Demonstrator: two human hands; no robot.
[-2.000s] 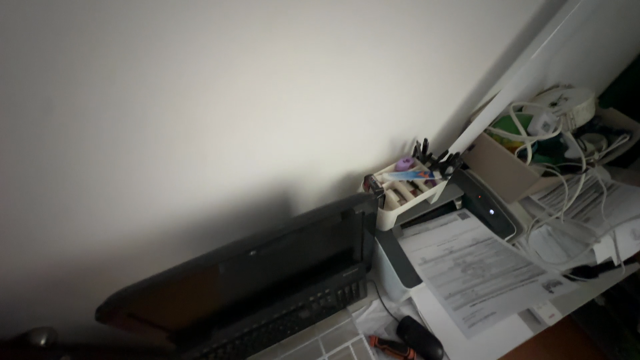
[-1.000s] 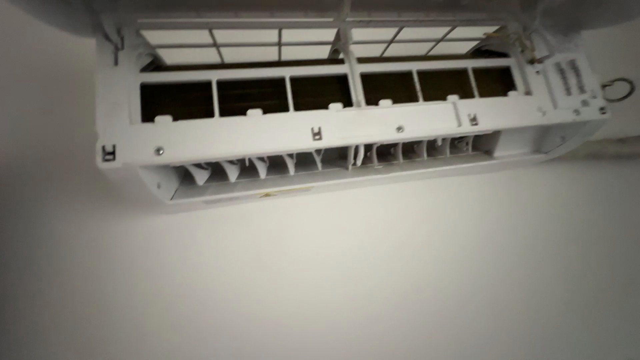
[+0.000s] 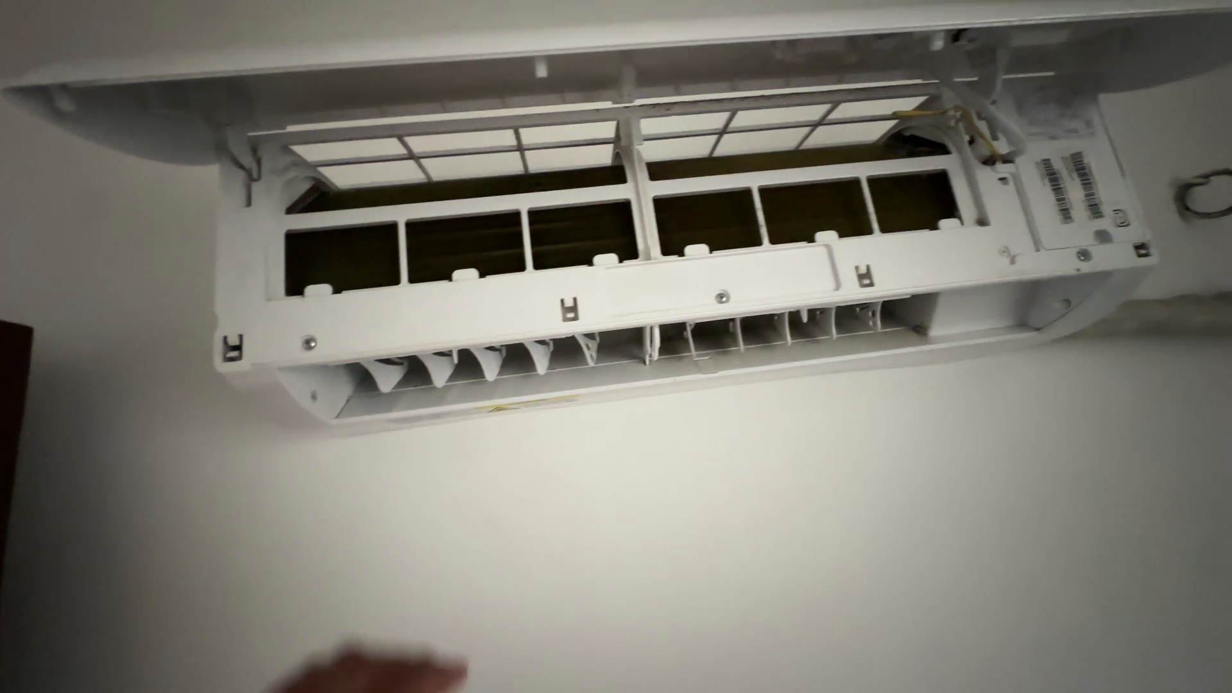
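A white wall-mounted split air conditioner [image 3: 674, 289] fills the upper part of the view, with its front panel [image 3: 597, 43] raised. Behind the frame's openings show dark heat exchanger fins [image 3: 462, 245], and pale grid sections of the upper frame [image 3: 472, 154] lie above them. White vertical vanes [image 3: 491, 361] line the air outlet below. What appears to be my left hand [image 3: 375, 674] shows blurred at the bottom edge, well below the unit and touching nothing visible; most of it is cut off. My right hand is out of view.
Yellow and white wires [image 3: 982, 135] run at the unit's upper right, beside a label with barcodes [image 3: 1068, 188]. A curved dark loop [image 3: 1203, 194] is on the wall at the right. A dark brown edge [image 3: 14, 414] stands at the far left.
The view has swung up from the desk with the laptop to the air conditioner. A hand has come in at the bottom edge, and more of the raised panel shows.
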